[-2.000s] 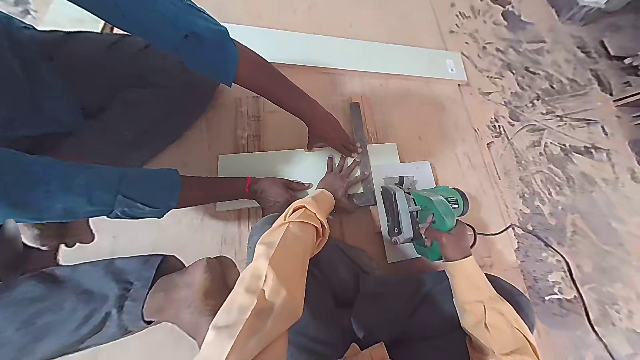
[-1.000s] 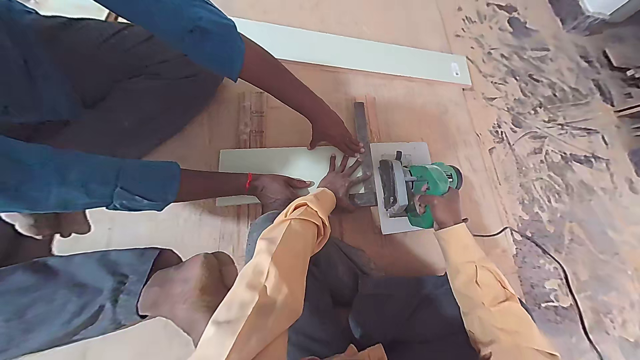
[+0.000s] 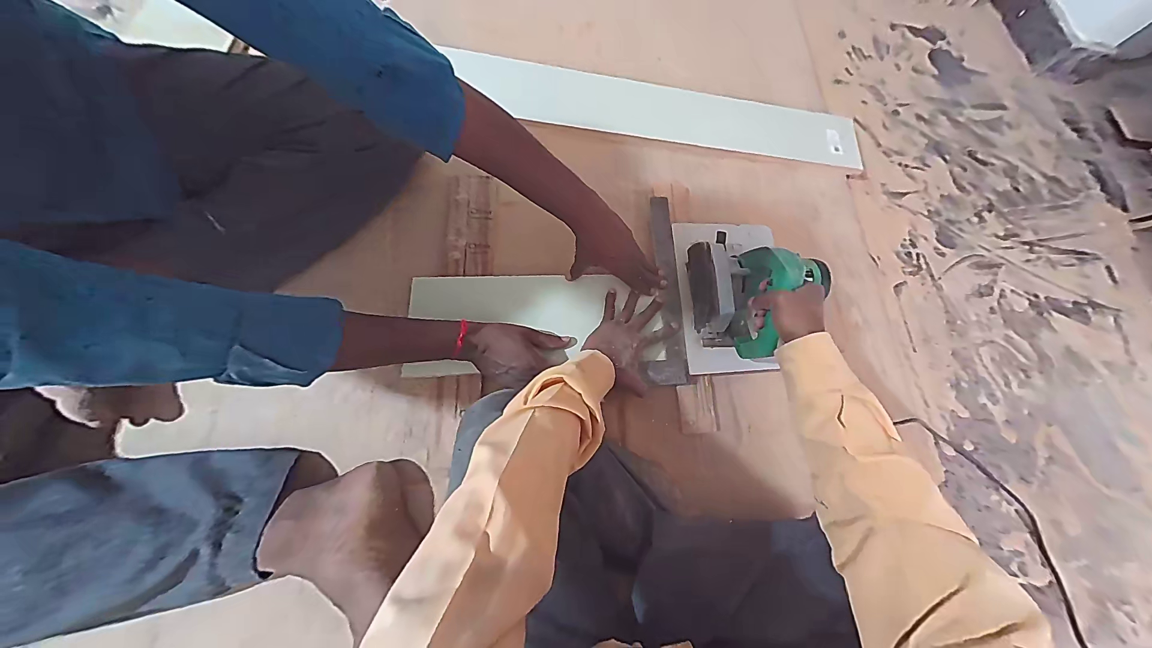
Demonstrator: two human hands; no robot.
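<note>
My right hand (image 3: 792, 310) grips the handle of a green circular saw (image 3: 760, 270), whose base plate (image 3: 729, 355) lies flat at the right end of a pale board (image 3: 486, 301). Directly left of the plate, a dark straight bar (image 3: 662, 243) lies across the board. My left hand (image 3: 625, 340) is spread flat with fingers apart, pressing on the board and reaching the bar. Beside it, a co-worker's hand (image 3: 616, 252) touches the bar from above, and the co-worker's other hand (image 3: 517, 346) rests at the board's lower edge. The saw's blade is hidden.
A long pale board (image 3: 666, 108) bearing a label lies farther back on the plywood sheet (image 3: 765, 45). Wood strips (image 3: 470, 216) lie under the short board. A black cord (image 3: 1017, 504) runs at the right over the dusty floor (image 3: 1008, 297). The co-worker's bare foot (image 3: 351, 531) is at lower left.
Since two seconds ago, my right hand has moved the saw slightly away from me along the bar and turned it straighter. My left hand and the co-worker's hands have stayed in place.
</note>
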